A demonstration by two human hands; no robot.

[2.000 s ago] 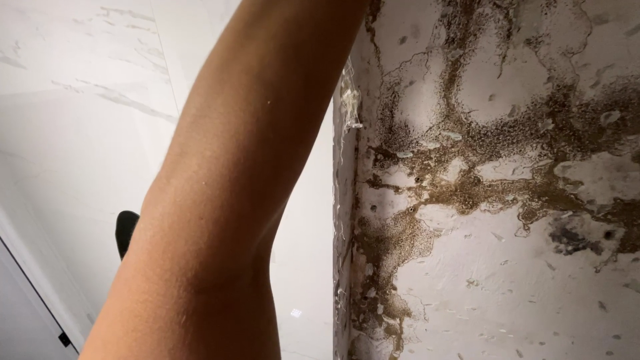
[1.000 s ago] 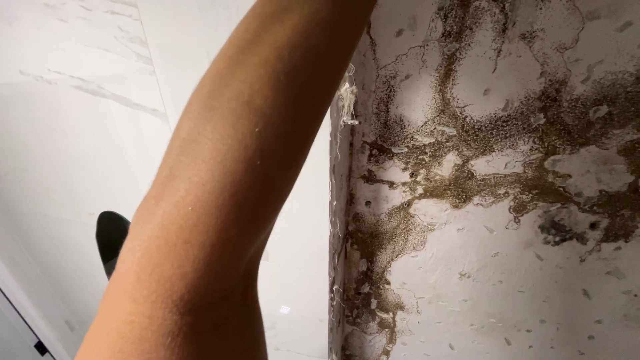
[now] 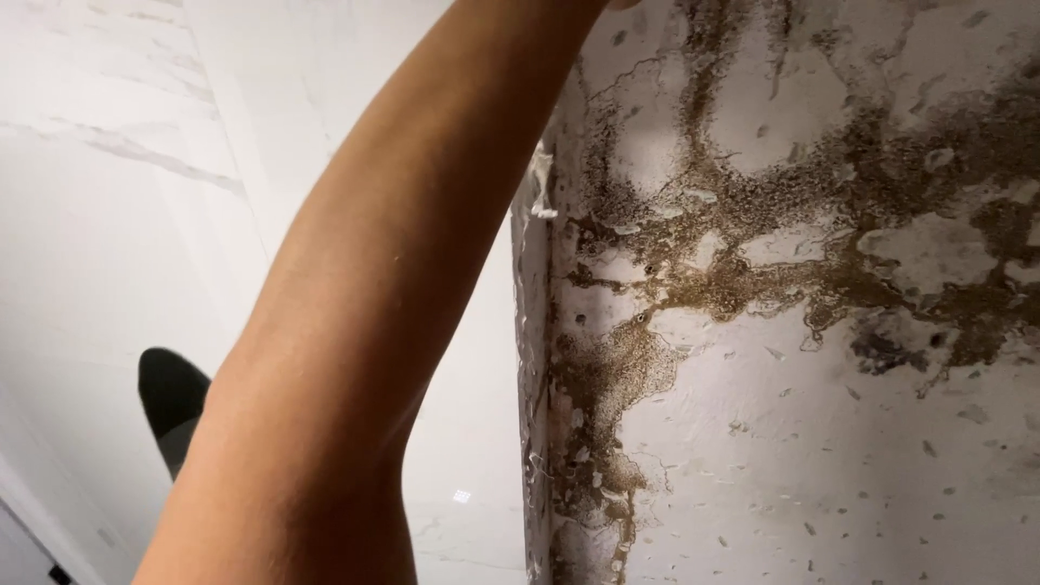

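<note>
A bare forearm, which looks like my left one, reaches from the bottom left to the top edge, in front of the tiles and the wall's edge. Only a sliver of my left hand shows at the top; its fingers and anything in them are cut off. Beside it on the right is a white wall, pitted and chipped, with brown and black mould-like stains. A ragged bit of whitish material sticks out at the wall's rough edge. My right hand is out of view.
White marble-look tiles cover the left side. A dark, rounded object, perhaps a shoe tip, shows beside the arm. The wall's rough edge runs upright through the middle. A small black piece is at the bottom left.
More of the dark rounded object shows beside the arm than two seconds ago. The forearm keeps much the same pose over the tiles.
</note>
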